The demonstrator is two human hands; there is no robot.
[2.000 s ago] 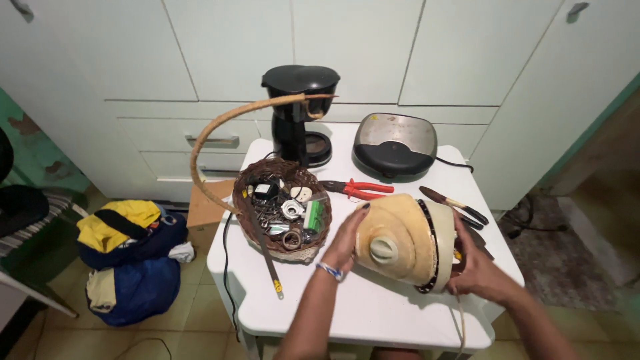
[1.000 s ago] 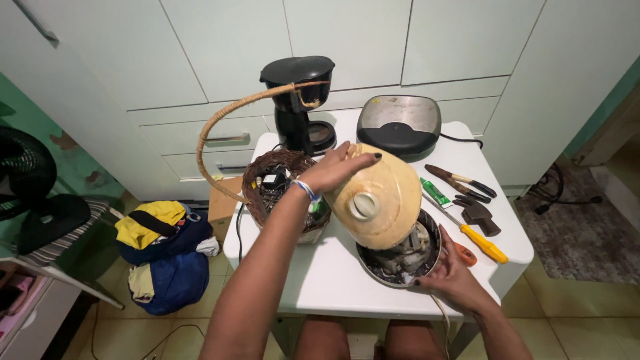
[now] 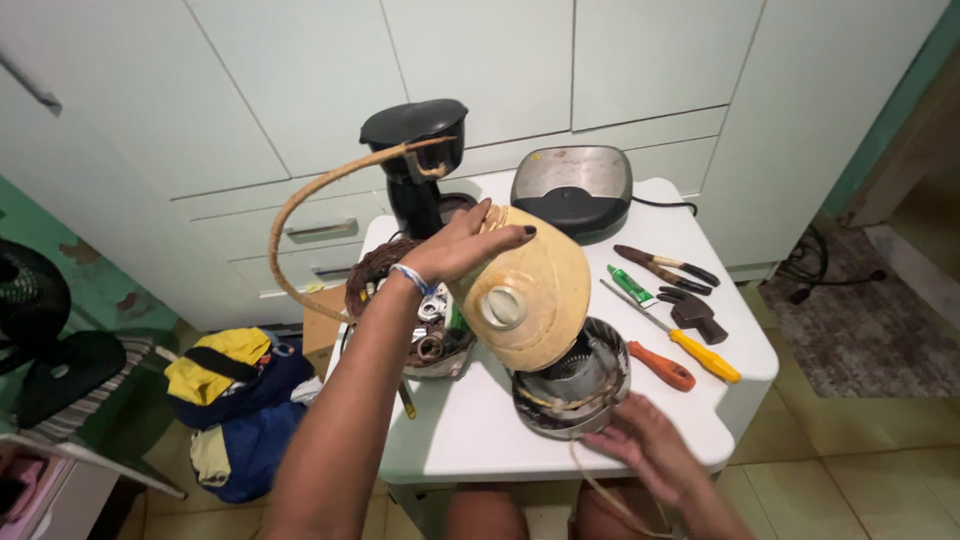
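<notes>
My left hand [image 3: 472,244] grips the yellowed plastic housing [image 3: 536,289] of a small appliance by its upper edge and holds it tilted, its round knob facing me. Below it, the round metal base [image 3: 574,427] with a motor-like part and wiring inside rests near the table's front edge; the housing's lower rim overlaps it. The fingers of my right hand [image 3: 641,442] are at the base's right front side; whether they grip it is unclear. A pale cord [image 3: 600,487] hangs from the base toward my lap. A wicker basket [image 3: 375,266] of small parts stands left, partly behind my left arm.
On the white table [image 3: 450,442] lie an orange-handled tool [image 3: 664,367], a yellow-handled screwdriver [image 3: 705,356], a green tube [image 3: 630,286], a dark hammer head [image 3: 697,316] and pliers [image 3: 667,266]. Behind stand a black coffee maker [image 3: 416,142] and an electric grill [image 3: 574,191]. The basket's handle [image 3: 281,232] arches left.
The housing, first upright between both hands with a dark rim showing, is now lifted and tilted in my left hand, showing the base's inside. My right hand has shifted to the base's lower right side.
</notes>
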